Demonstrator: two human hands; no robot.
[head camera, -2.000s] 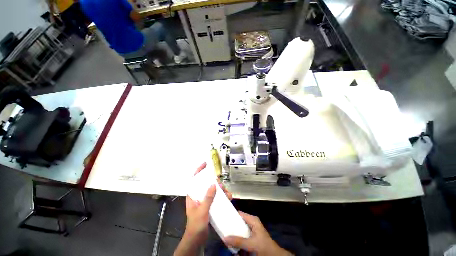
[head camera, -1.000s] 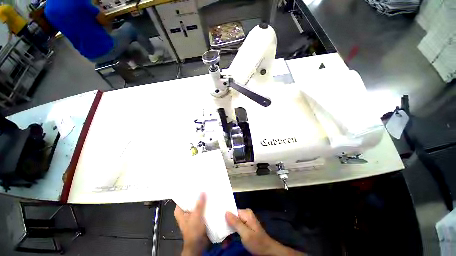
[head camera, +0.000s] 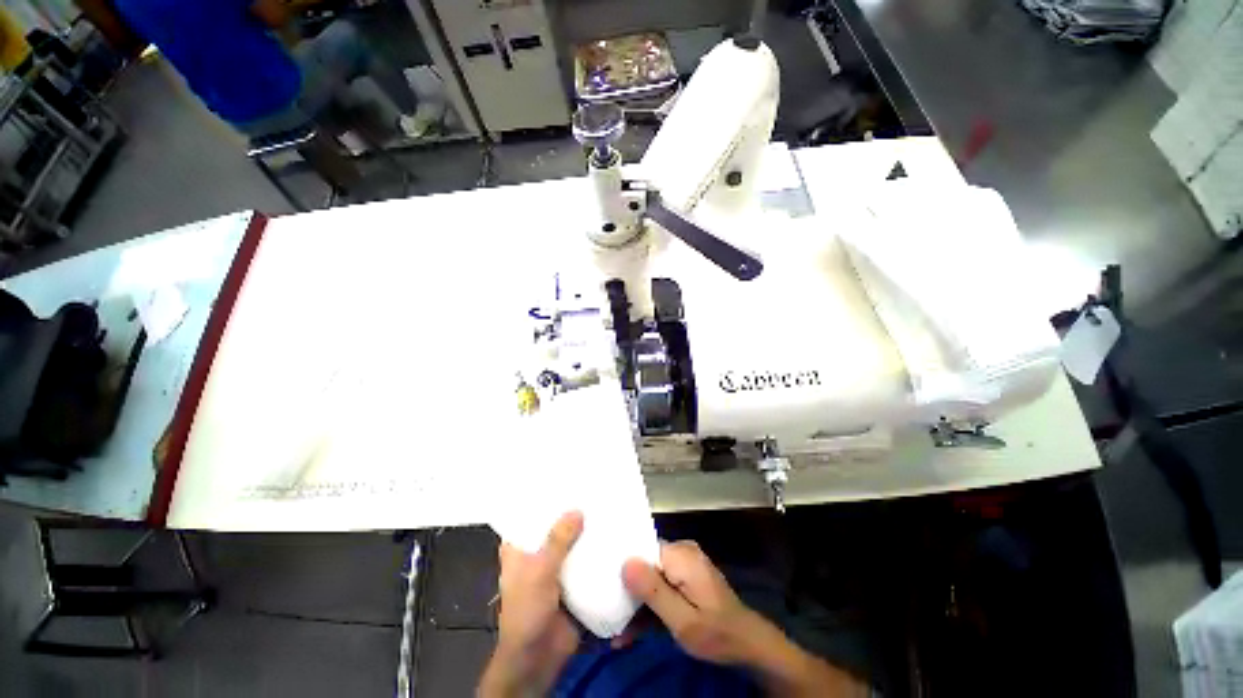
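A white fabric piece (head camera: 579, 471) runs from the small metal parts of the sewing head (head camera: 579, 341) down over the table's front edge. Its near end is folded between my hands. My left hand (head camera: 536, 600) grips its left side, thumb on top. My right hand (head camera: 688, 600) grips its right side, thumb on top. The white sewing machine (head camera: 804, 389) stands just beyond and to the right, with dark lettering. Where the fabric's far end meets the needle area, I cannot tell the detail. A small brass-yellow fitting (head camera: 528, 397) sits left of the head.
A post with a round knob (head camera: 599, 126) and a dark lever (head camera: 702, 239) rises behind the head. A white bundle (head camera: 954, 293) lies over the machine's right. A black machine (head camera: 55, 389) stands far left. A person in blue (head camera: 218, 55) sits behind. White stacks are far right.
Since two seconds ago, the fabric has gone from held folded left of the machine to spread up to the sewing head. Over the last second, my hands have moved slightly nearer the table edge.
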